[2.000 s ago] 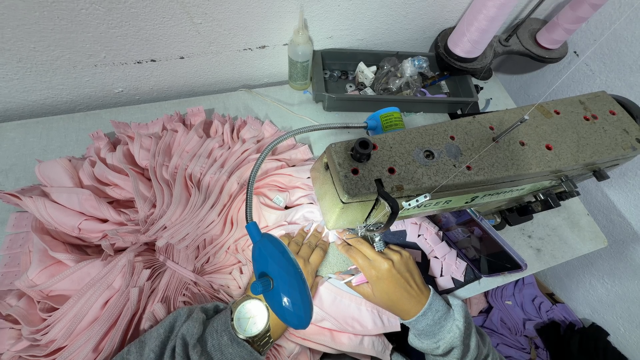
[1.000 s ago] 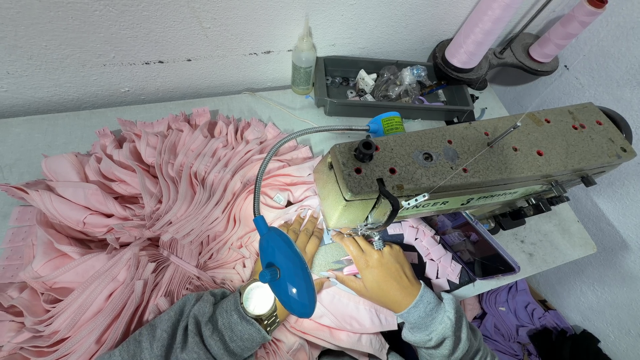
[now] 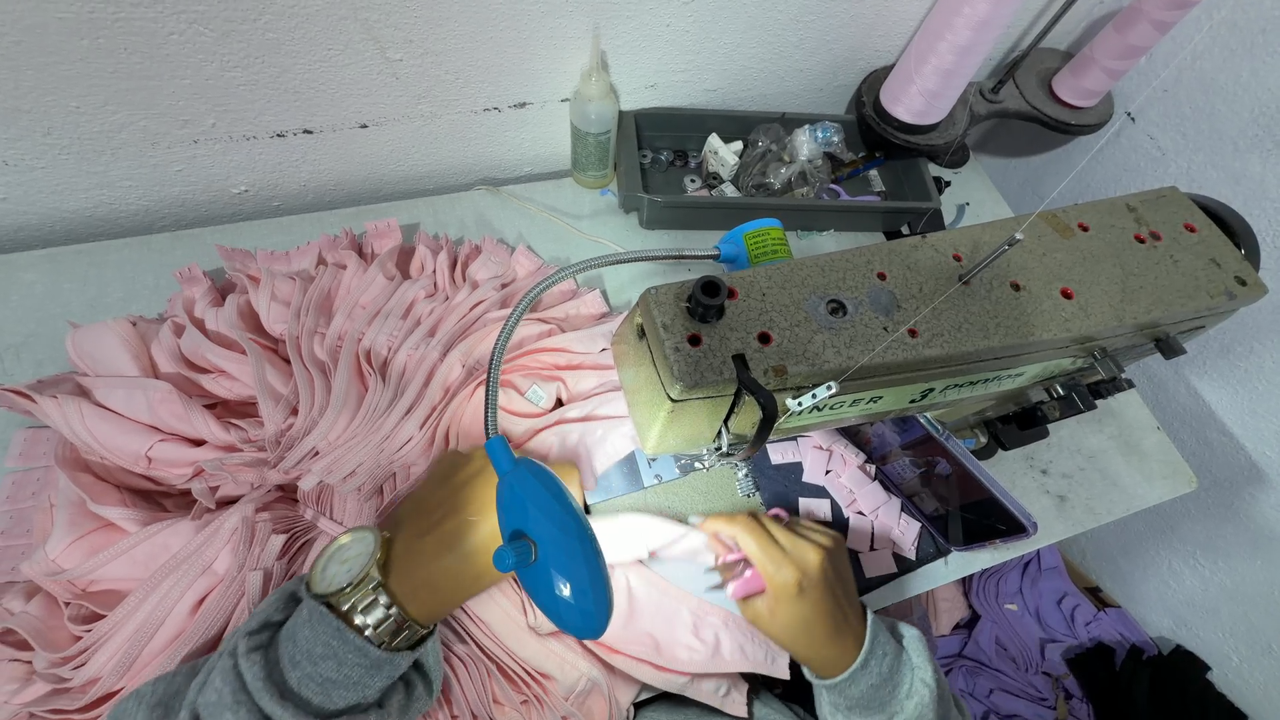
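Note:
Beside the needle area of the Singer sewing machine (image 3: 930, 300), my right hand (image 3: 790, 580) holds pink-handled scissors or snips (image 3: 745, 578), its fingertips at the pink fabric (image 3: 690, 630). My left hand (image 3: 450, 530), with a metal watch (image 3: 365, 585) on the wrist, lies on the fabric; its fingers are mostly hidden behind the blue head of a gooseneck lamp (image 3: 555, 540). A metal plate (image 3: 630, 475) shows by the presser foot (image 3: 705, 460). A big heap of pleated pink garment pieces (image 3: 330, 380) spreads over the left of the table.
Small pink fabric squares (image 3: 850, 490) lie beside a phone (image 3: 940, 480) right of the needle. Behind the machine stand a grey tray (image 3: 760, 212) of bobbins and bags, a bottle (image 3: 594, 130) and pink thread cones (image 3: 940, 60). Purple cloth (image 3: 1030, 620) is at lower right.
My hands have drawn back from the needle toward the near side, and the plate by the presser foot shows now. The fabric edge has come away from the needle area with them.

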